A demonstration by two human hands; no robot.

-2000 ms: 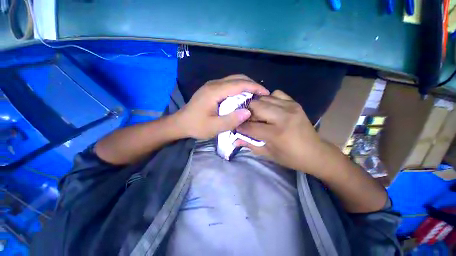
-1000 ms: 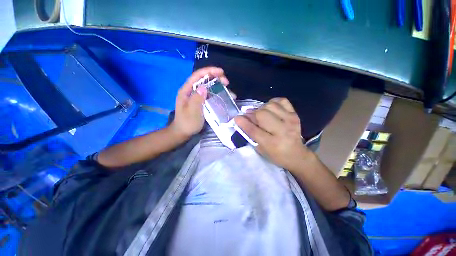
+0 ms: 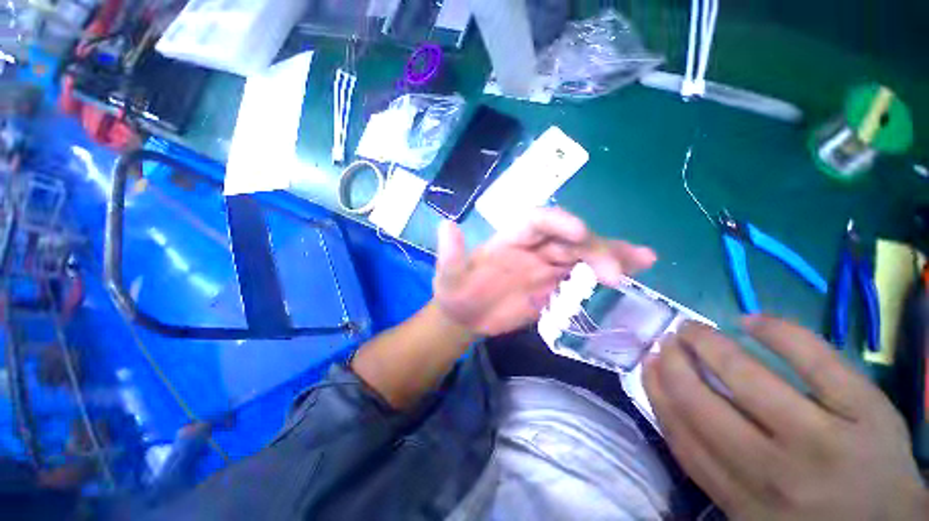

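Observation:
The open white housing (image 3: 621, 324) is held tilted at the bench's front edge. Its grey inside and thin white wires show, with white blocky parts at its left end. My right hand (image 3: 779, 407) grips its right end, and the fingers hide that end. My left hand (image 3: 520, 270) is blurred, its fingers spread just behind the housing's left end; it seems to hold nothing. A white case (image 3: 535, 178) and a black smartphone (image 3: 475, 163) lie on the mat behind my left hand.
Light-blue cutters (image 3: 759, 256) and darker blue cutters (image 3: 854, 290) lie at the right, with a solder spool (image 3: 864, 132) behind. A tape roll (image 3: 361, 186), clear bags (image 3: 596, 56) and white leads (image 3: 343, 112) lie on the green bench (image 3: 642, 224). A metal-framed blue object (image 3: 295, 270) stands left.
The view has swung up over the bench. The housing has moved from over my lap to the bench edge. My left hand has come off it and spread its fingers.

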